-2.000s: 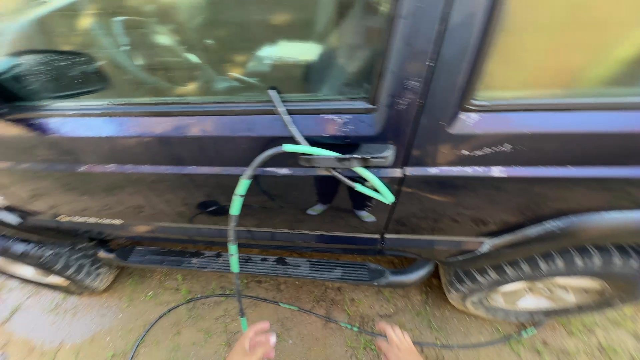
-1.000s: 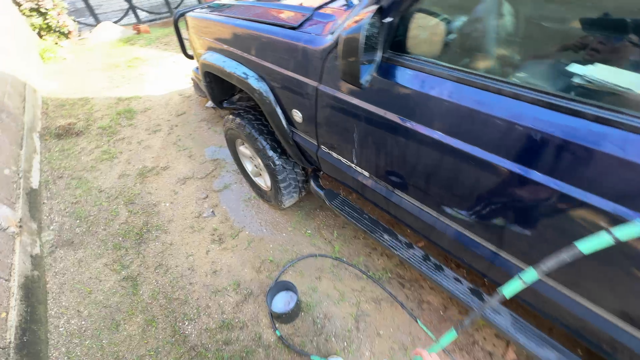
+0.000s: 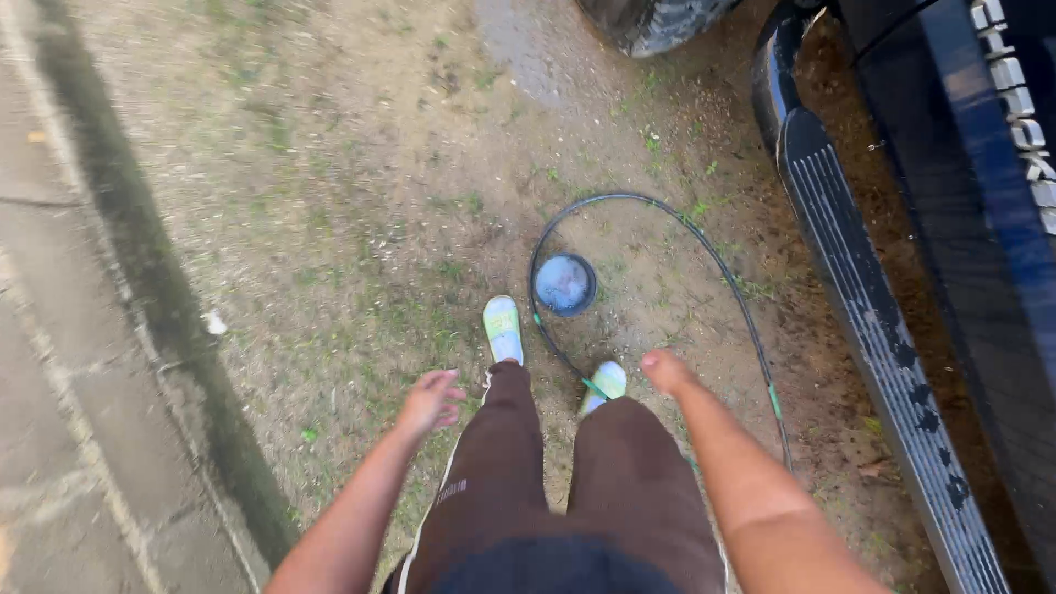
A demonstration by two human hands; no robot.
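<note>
My left hand point(image 3: 432, 402) hangs in the air beside my left thigh, fingers apart and holding nothing. My right hand point(image 3: 667, 371) is over the ground near my right shoe, right of the bucket; its fingers are mostly hidden, and nothing shows in it. A small dark bucket point(image 3: 591, 285) of cloudy, bluish liquid stands on the ground ahead of my feet. Around it curves a black hose point(image 3: 737, 289) with green bands, which passes by my right shoe point(image 3: 609, 381). My left shoe point(image 3: 502, 330) is left of the hose.
On the right, a dark blue car point(image 3: 932, 140) has a ribbed black running board point(image 3: 866, 330). The lower part of a tyre point(image 3: 660, 25) shows at the top. A paved edge point(image 3: 99, 396) runs along the left. The ground is dirt with sparse grass.
The view has swung down and left from the car door to the ground. Both hands show now; a second ago, only fingertips appeared near the green-banded hose at the lower edge.
</note>
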